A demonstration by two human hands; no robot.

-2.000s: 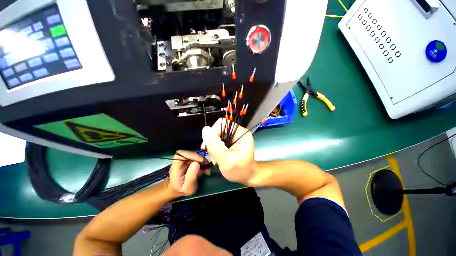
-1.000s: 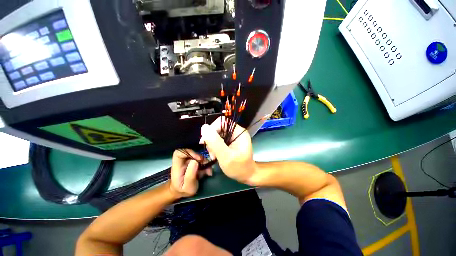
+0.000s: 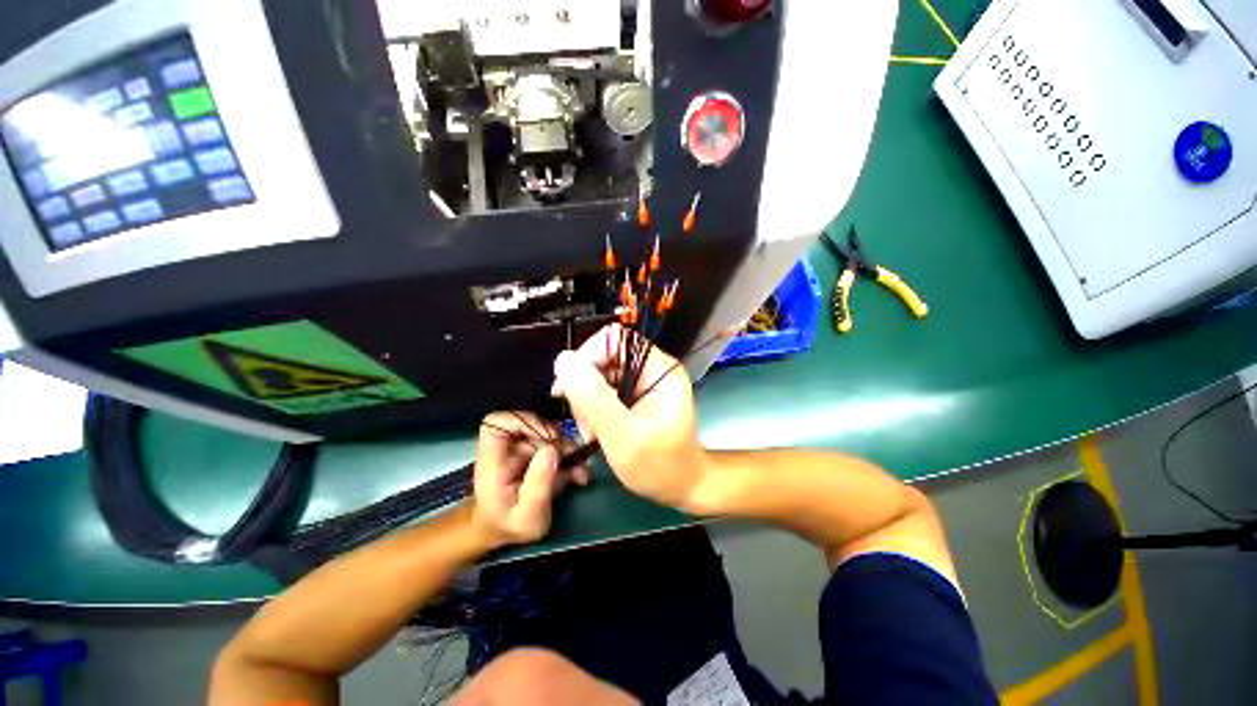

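The ferrule crimping machine stands directly in front of me. My right hand holds several black wires that stand up with orange ferrules on their ends. A single wire rises from my right fingertips just below the wire feed opening; whether its tip is inside cannot be told. My left hand grips the black wires lower down, just left of my right hand. The crimping mechanism shows in the window above.
A coil of black wire lies at the left. A blue parts bin and yellow-handled pliers lie right of the machine. A second white machine stands far right on the green bench. A round black base stands on the floor.
The mechanism in the window has changed position, with its silver block now pointing down. The machine sits slightly lower and further right in view. Both hands have stayed almost in place.
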